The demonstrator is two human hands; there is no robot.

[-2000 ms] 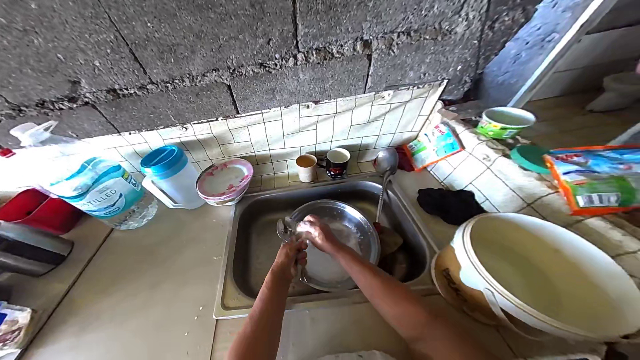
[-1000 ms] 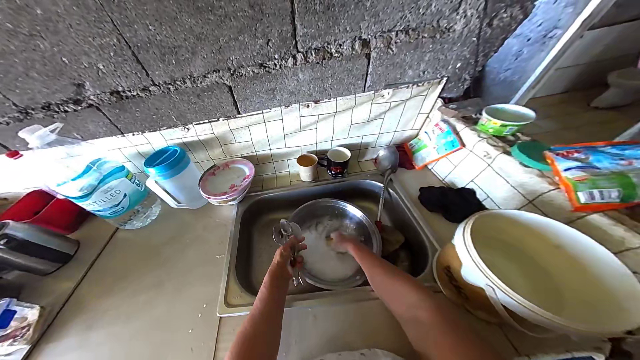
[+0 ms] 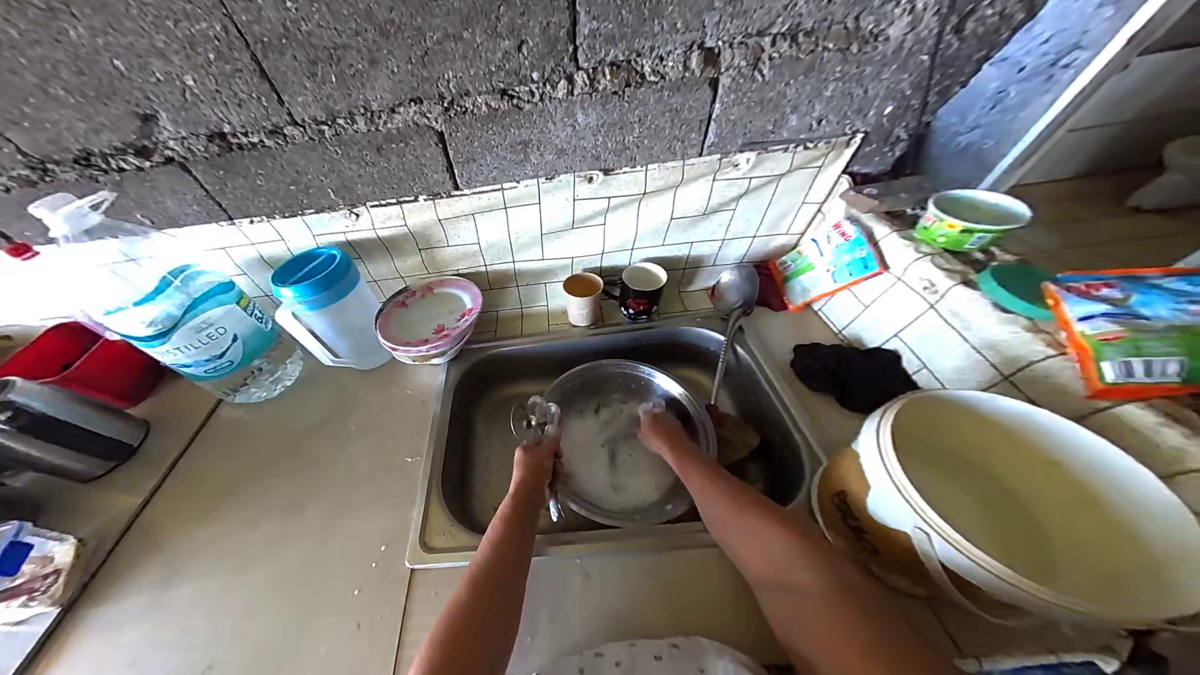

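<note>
My left hand [image 3: 538, 459] grips a bunch of metal spoons [image 3: 536, 414] at the left rim of a round metal basin [image 3: 614, 511]. The spoons' bowls point up, and a handle sticks out below the fist. Cloudy, sudsy water [image 3: 609, 459] fills the basin, which sits inside a stainless steel sink [image 3: 478, 469]. Over the right part of the water is my right hand [image 3: 661, 429], its fingers blurred and partly wet; whether it holds anything is not clear. A metal ladle [image 3: 735, 291] leans on the sink's back right corner, its handle reaching down beside the basin.
A large white bucket [image 3: 900, 487] of water stands right of the sink, near a black cloth [image 3: 851, 375]. Behind the sink are a beige cup [image 3: 583, 298] and a black mug [image 3: 642, 291]. Stacked bowls [image 3: 429, 319], a pitcher [image 3: 333, 309] and a large water bottle [image 3: 211, 328] stand left.
Two seconds ago my right hand was at the spoons beside my left hand. It has moved right, away from them, over the basin's water. My left hand keeps its hold on the spoons.
</note>
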